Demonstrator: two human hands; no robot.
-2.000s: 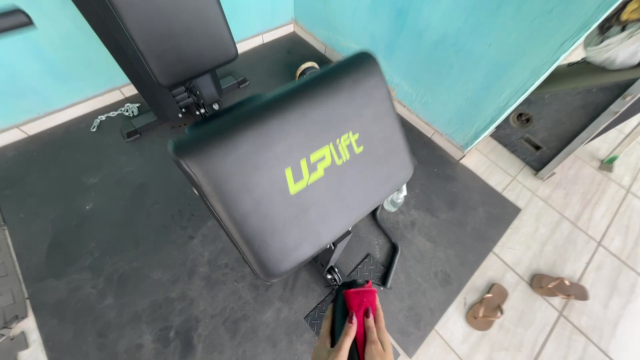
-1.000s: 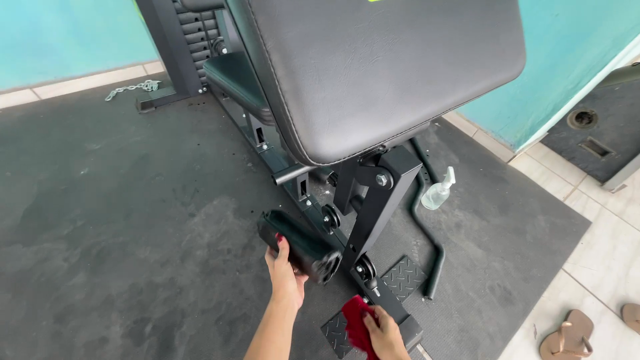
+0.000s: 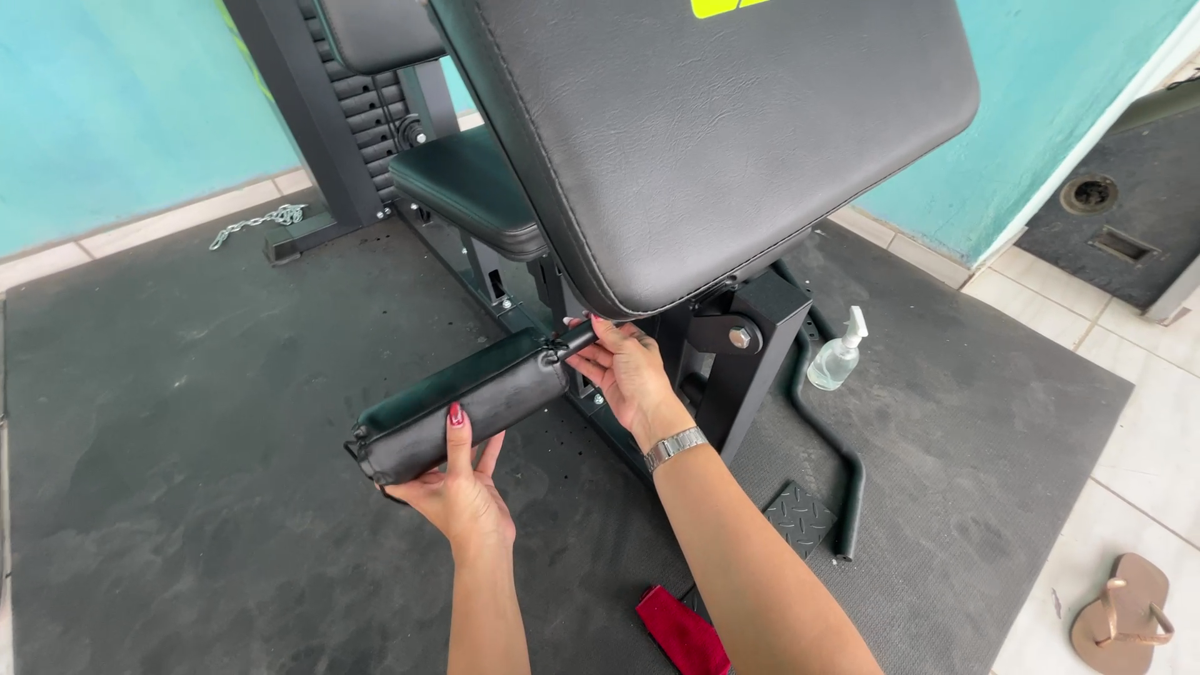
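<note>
My left hand [image 3: 469,492] grips the outer part of a black padded roller [image 3: 469,403] from below, its thumb on the near side. The roller sits around a metal bar [image 3: 577,341] of the gym machine. On that bar, beside the roller's inner end, is my right hand [image 3: 623,370], fingers around it; a metal watch is on the wrist. Above the hands slopes a large black padded board [image 3: 741,141] with part of a green print. A red cloth [image 3: 682,633] lies low in the view, beside my right forearm.
A clear spray bottle [image 3: 834,354] stands on the black rubber mat [image 3: 187,450], near a bent black bar [image 3: 825,441]. The machine's seat [image 3: 473,187] and weight stack [image 3: 366,117] are behind. A chain [image 3: 258,223] lies by the wall. One flip-flop [image 3: 1122,614] rests on the tiles.
The red cloth has left my right hand and lies below. My right hand has moved up to the bar. The roller, held off the bar a second ago, is now on it.
</note>
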